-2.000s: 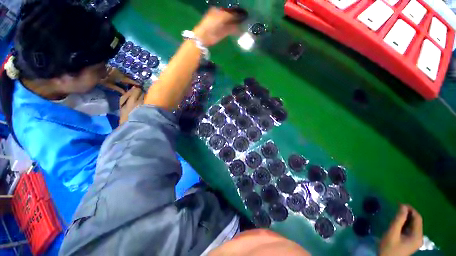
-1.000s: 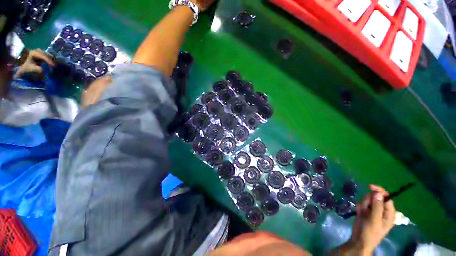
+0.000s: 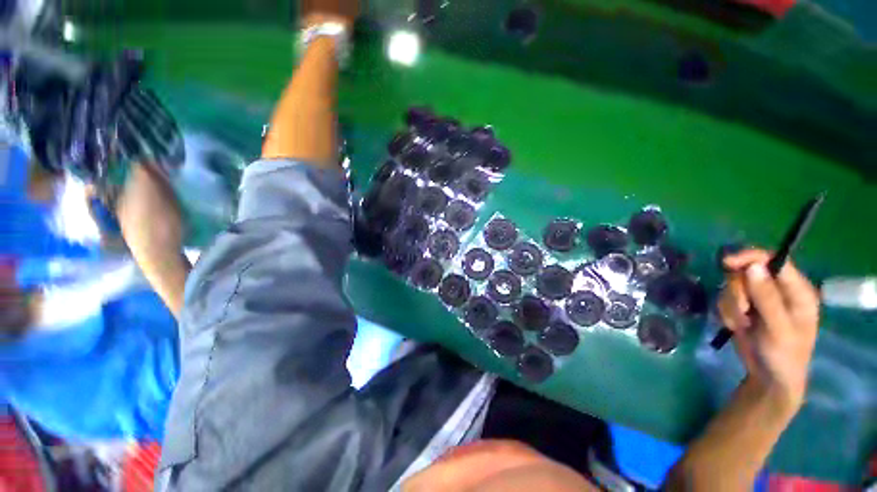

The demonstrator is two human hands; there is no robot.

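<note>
Many black ringed discs lie in rows on shiny clear film (image 3: 503, 285) on the green bench, with a denser cluster of discs (image 3: 438, 163) beyond them. Looser discs (image 3: 658, 333) lie to the right, some touching. My right hand (image 3: 769, 312), bare, is closed around a slim dark pen-like tool (image 3: 796, 231), right of the discs and above the bench. My left hand (image 3: 330, 10) is at the top edge, cut off and blurred, beyond the cluster; its fingers do not show. A bracelet is on that wrist.
Spaced discs (image 3: 522, 21) lie on the far strip. A red container edge (image 3: 769, 5) shows at the top. A small white object (image 3: 851, 292) lies right of my right hand. Another person's forearm (image 3: 154, 231) and blue clothing are blurred at left.
The view has turned, and the red container has mostly left it at the top. My right hand, empty-looking two seconds ago, has held the tool since one second ago; the tool now points more steeply upward.
</note>
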